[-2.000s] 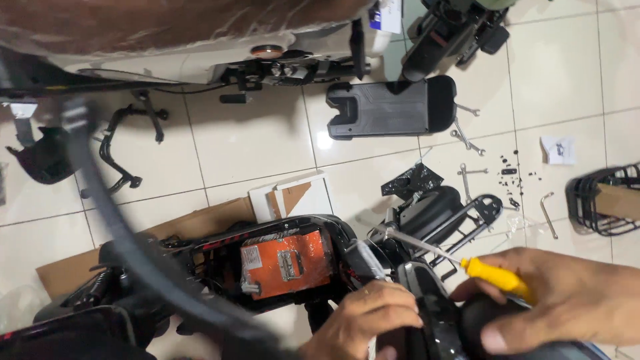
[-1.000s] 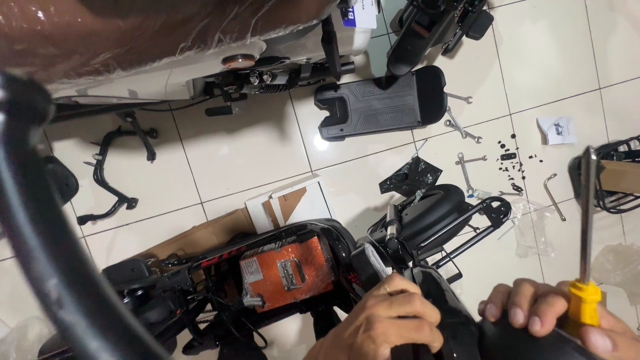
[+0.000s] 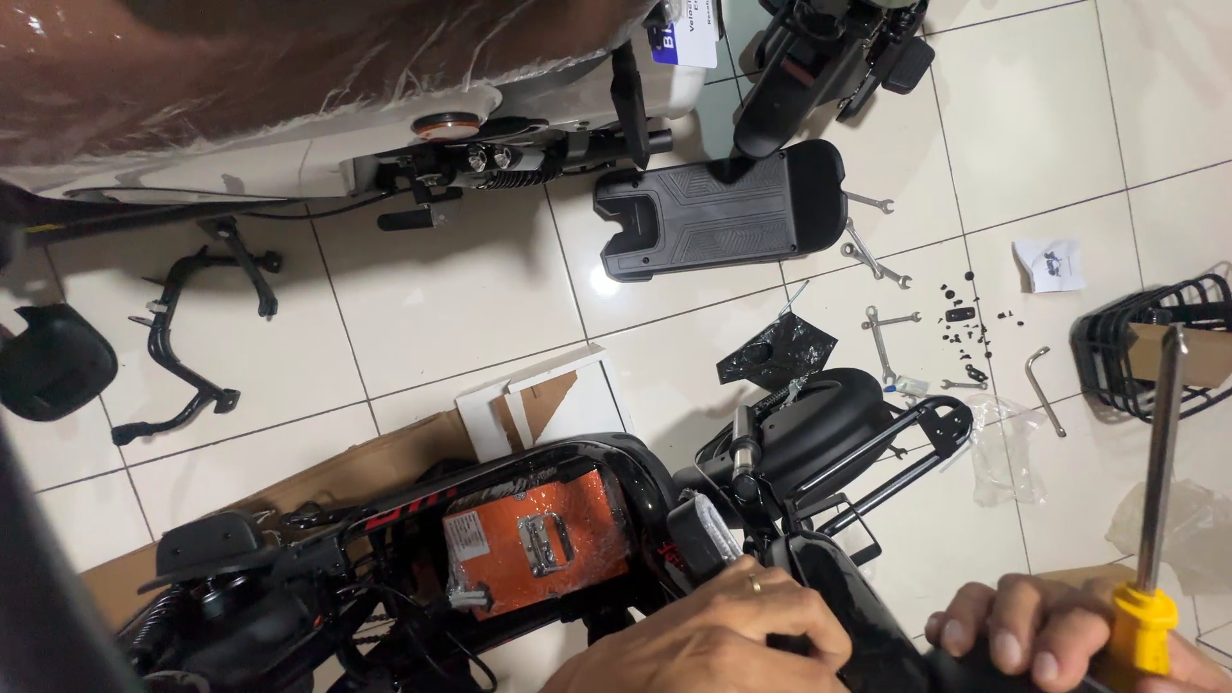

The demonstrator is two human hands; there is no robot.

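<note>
My right hand [image 3: 1049, 630], at the lower right, is closed around the yellow handle of a screwdriver [image 3: 1145, 616], whose metal shaft points up; its fingers also rest on a black part of the scooter. My left hand [image 3: 712, 626] lies at the scooter's front section beside a black piece with a pale lining [image 3: 707, 529]; whether its fingers grip something is hidden. Below me stands the black electric scooter frame [image 3: 635, 462] with an orange wrapped battery [image 3: 539, 544] in its open bay. A front wheel under a black fender [image 3: 818, 433] is beyond my hands.
On the tiled floor lie a black footboard [image 3: 722, 212], several wrenches [image 3: 876, 346], small screws [image 3: 962, 332], a hex key [image 3: 1044, 390], a metal stand [image 3: 168, 327] and cardboard [image 3: 356, 462]. A wire basket [image 3: 1107, 342] is at right. A plastic-wrapped brown seat [image 3: 289, 77] fills the upper left.
Two seconds ago the screwdriver lay nearly level, its tip toward the left near the front tube; now it points up in my right hand. My left hand remains at the scooter's front section.
</note>
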